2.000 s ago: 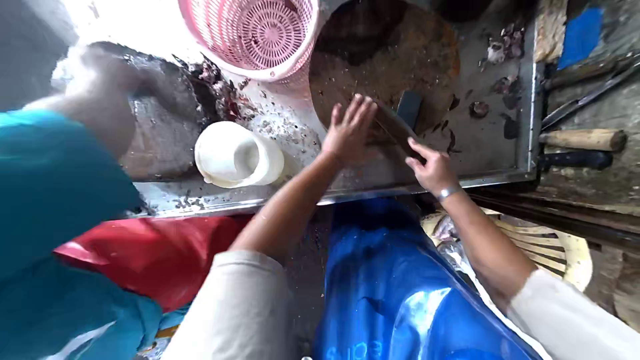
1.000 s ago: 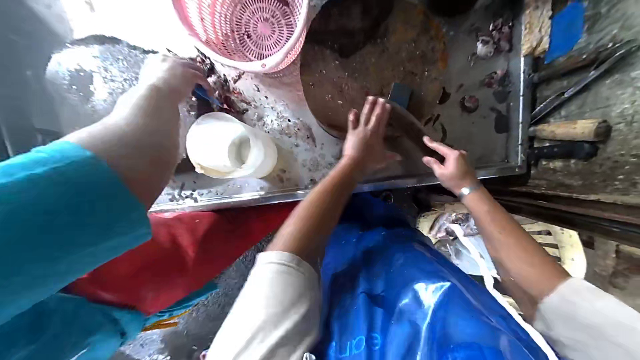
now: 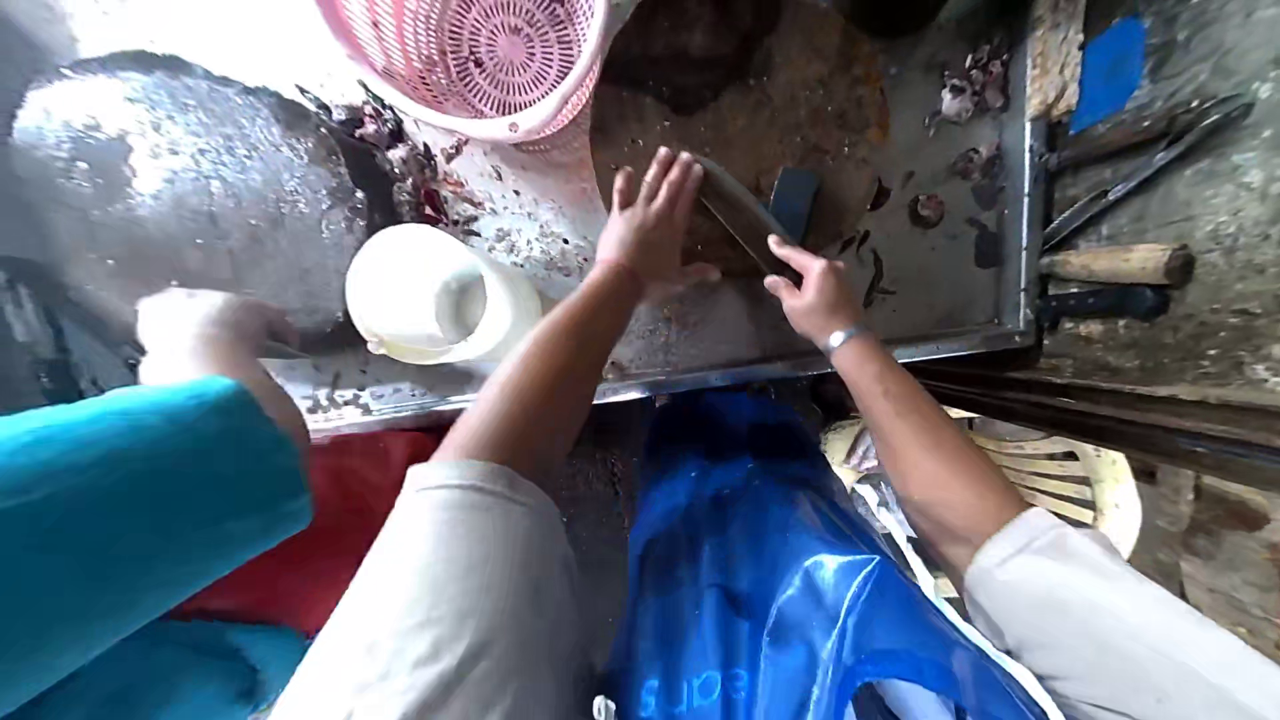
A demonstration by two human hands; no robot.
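My right hand (image 3: 812, 290) grips one end of a long dark knife (image 3: 742, 215), seemingly a cleaver, though its handle is hidden in my fist. The blade slants up and left over a round wooden chopping block (image 3: 840, 110). My left hand (image 3: 655, 225) lies flat with its fingers spread, the fingertips beside or on the far end of the blade; contact is hard to tell. Just right of the blade, on the block, is a dark rectangular block (image 3: 793, 200), possibly a whetstone.
A white plastic bucket (image 3: 410, 290) and pink plastic basket (image 3: 500, 60) stand left. Further left, a co-worker's hand (image 3: 210, 325) is beside another round block (image 3: 180, 190). Fish scraps (image 3: 972, 90) lie on the metal tray (image 3: 940, 290); a wooden handle (image 3: 1120, 265) and tongs-like tool (image 3: 1140, 175) are beyond its right edge.
The co-worker's hand has moved from the scraps near the basket down to the near edge of the left block. My right hand keeps hold of the knife, and my left hand stays by the blade.
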